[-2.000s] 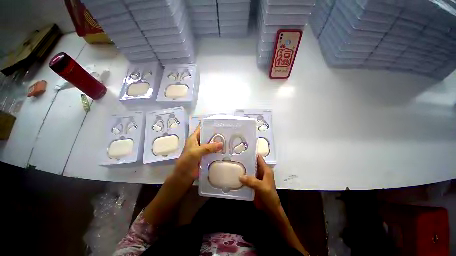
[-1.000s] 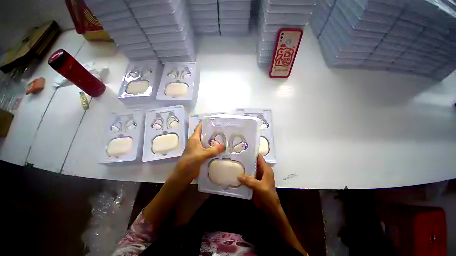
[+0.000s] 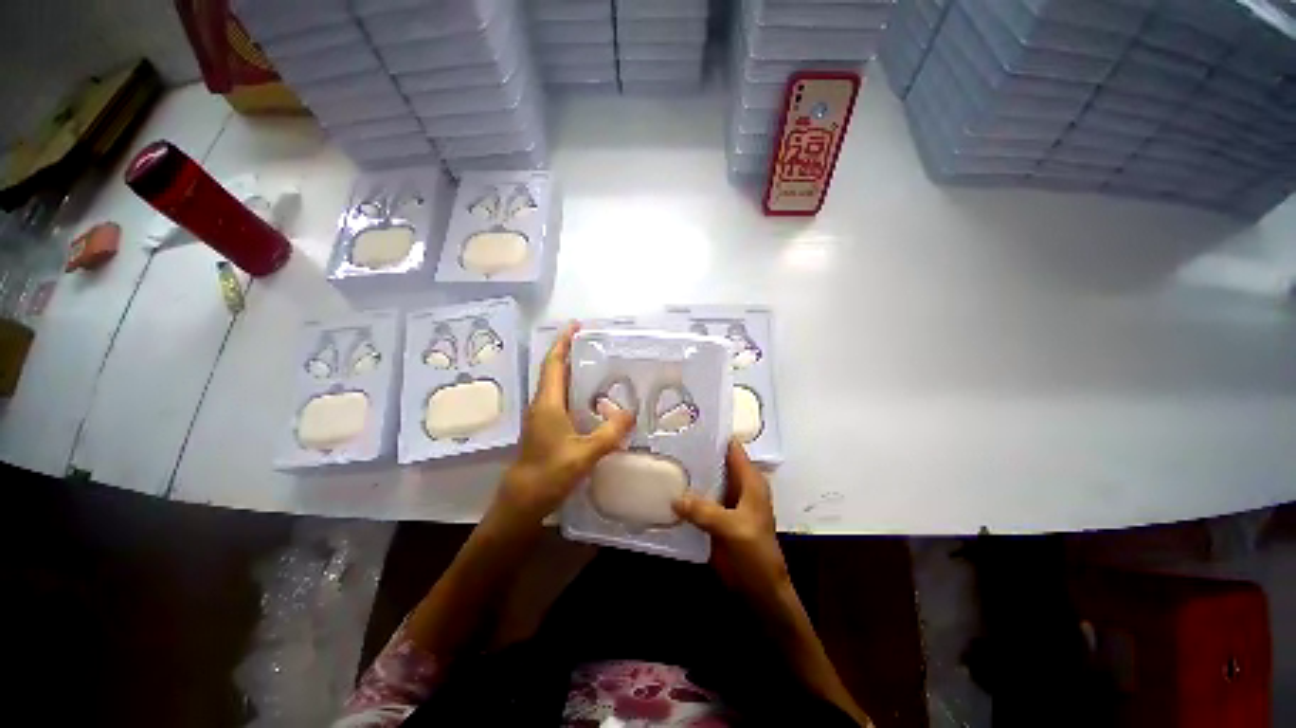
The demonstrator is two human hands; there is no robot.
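A pale translucent blister tray (image 3: 654,356) is held just above the table's front edge. A cream charging case (image 3: 638,488) sits in its lower hollow, and two small ear-hook earbuds (image 3: 672,413) sit in its upper hollows. My left hand (image 3: 547,448) grips the tray's left side, its thumb over the left earbud. My right hand (image 3: 742,523) grips the lower right side, its thumb at the case's right end. Filled trays (image 3: 462,361) lie to the left, and another tray (image 3: 759,373) is partly hidden behind the held one.
Tall stacks of trays (image 3: 441,78) stand along the back. A red-edged smartphone (image 3: 812,144) leans on one stack. A dark red flask (image 3: 209,208) and a thin yellow-green item (image 3: 230,287) lie at left. A red block (image 3: 1183,647) is under the table at right.
The held tray has tilted and shifted slightly left, with both hands still on it. My left hand's fingers reach higher along its left edge. The view has shifted slightly.
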